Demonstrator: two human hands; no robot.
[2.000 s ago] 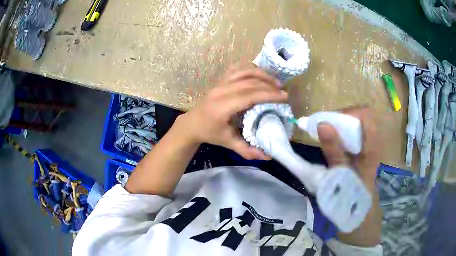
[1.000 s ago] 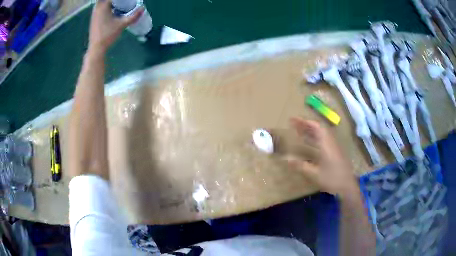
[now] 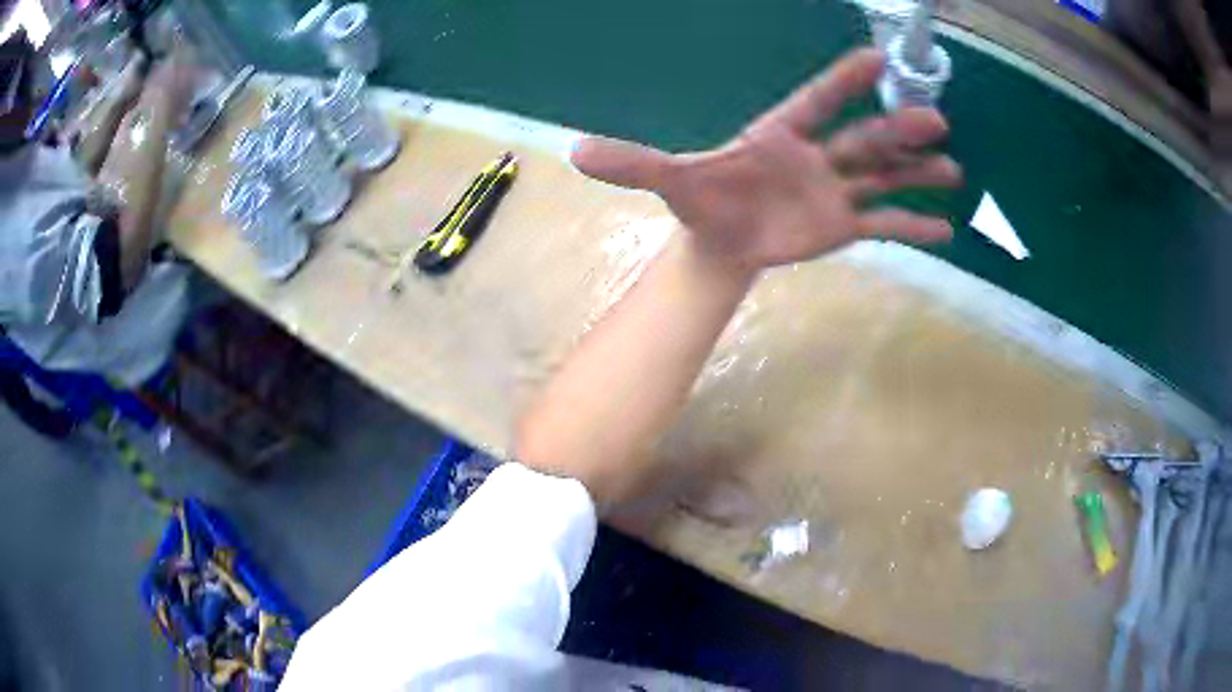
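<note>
My left hand is open with fingers spread, over the far edge of the bench and the green belt. A whitish figurine piece with a ruffled cuff is on the green belt just beyond my fingertips, partly cut off by the top edge; whether they touch is unclear. The white glue bottle is on the bench at the right. A green-and-yellow stick lies beside it. Figurine legs lie at the right edge. My right hand is not in view.
A black-and-yellow utility knife lies on the bench. Several whitish lower-body pieces are at its left part, near another person. A white scrap is near the front edge, a flat white piece on the belt. A blue crate is lower left.
My left hand has let go of the whitish piece it held over the belt and has opened. My right hand has left the picture. The view has shifted, bringing the other person in.
</note>
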